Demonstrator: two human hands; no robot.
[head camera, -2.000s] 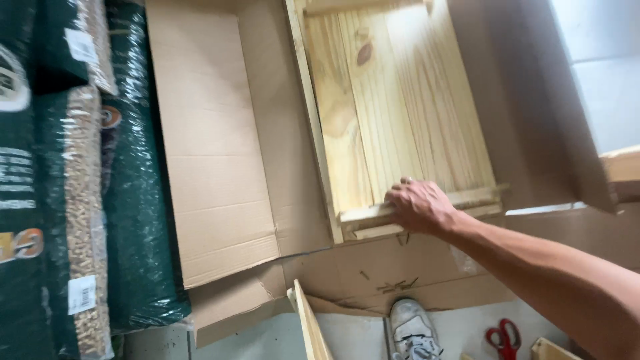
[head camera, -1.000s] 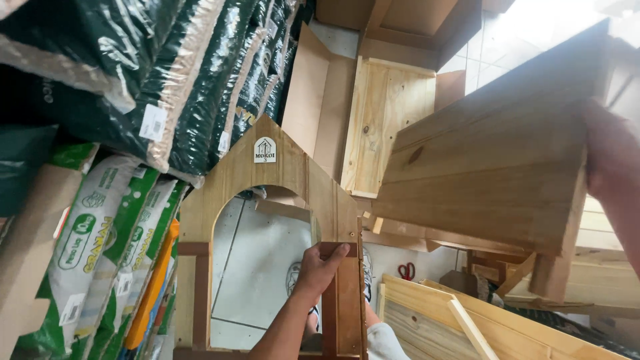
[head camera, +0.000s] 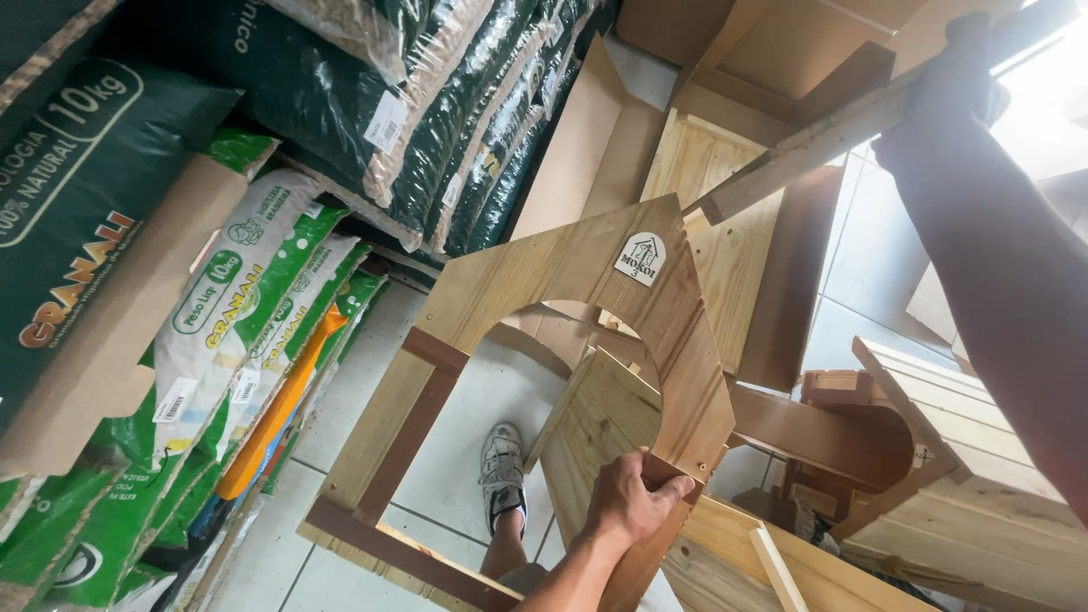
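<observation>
My left hand (head camera: 629, 506) grips the right edge of a wooden house-shaped front panel (head camera: 501, 285), which has an arched opening, a pointed top and a small white badge. The panel tilts, its peak toward the upper right. At the upper right, my right hand (head camera: 943, 93) is closed around a wooden panel (head camera: 816, 140) seen nearly edge-on. That panel's lower end is close to the peak of the front panel; I cannot tell whether they touch. Glare hides its far end.
Plastic sacks (head camera: 323, 102) are stacked at the left. An open cardboard box (head camera: 586, 161) with a pine panel (head camera: 722, 212) stands beyond. Wooden panels (head camera: 595, 416) lie below the front panel, and wooden house parts (head camera: 960, 501) stand at the right. My shoe (head camera: 503, 467) is on the tiled floor.
The panel in my right hand has turned from showing its broad face to nearly edge-on. The front panel has tilted clockwise. Two seconds ago one hand was on a pine panel in the cardboard.
</observation>
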